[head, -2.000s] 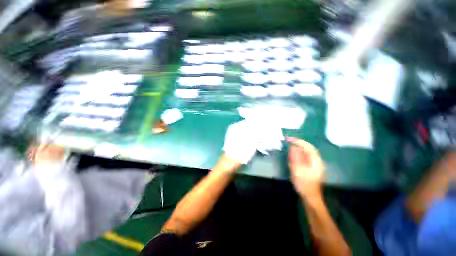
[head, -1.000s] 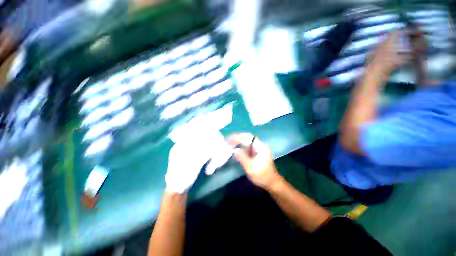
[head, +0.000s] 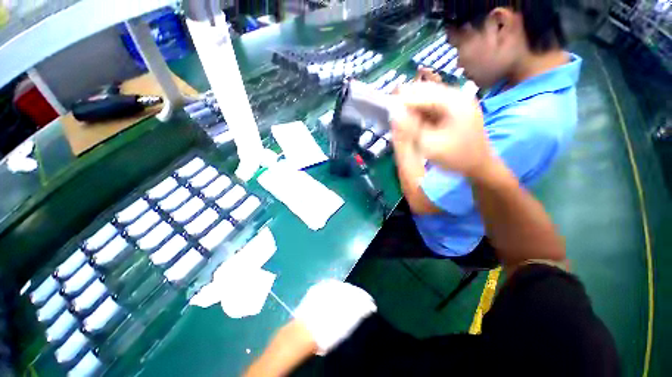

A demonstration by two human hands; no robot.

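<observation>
My left hand (head: pixel 335 313), in a white glove, is low at the bench's front edge; its fingers are not distinct. A thin pale line, possibly a slim tool, lies beside it. My right hand (head: pixel 446 129), bare and blurred, is raised at the upper right, beside the grey-and-black heat gun (head: pixel 366 103). Whether it touches or grips the gun cannot be told. Crumpled white wipes (head: pixel 239 280) lie on the green bench, left of my left hand. White housings (head: pixel 177 232) sit in rows in a clear blister tray at left.
White sheets (head: pixel 302 195) lie below a white post (head: pixel 228 81). A second black tool (head: pixel 110 107) lies on a brown board (head: pixel 77 136) at the back left. A seated person in a blue shirt (head: pixel 527 118) is close at right. More housings (head: pixel 346 66) stand farther back.
My hands have separated. My right hand has risen toward the heat gun; my left hand has left the white wipes, which now lie on the bench. The view has turned right.
</observation>
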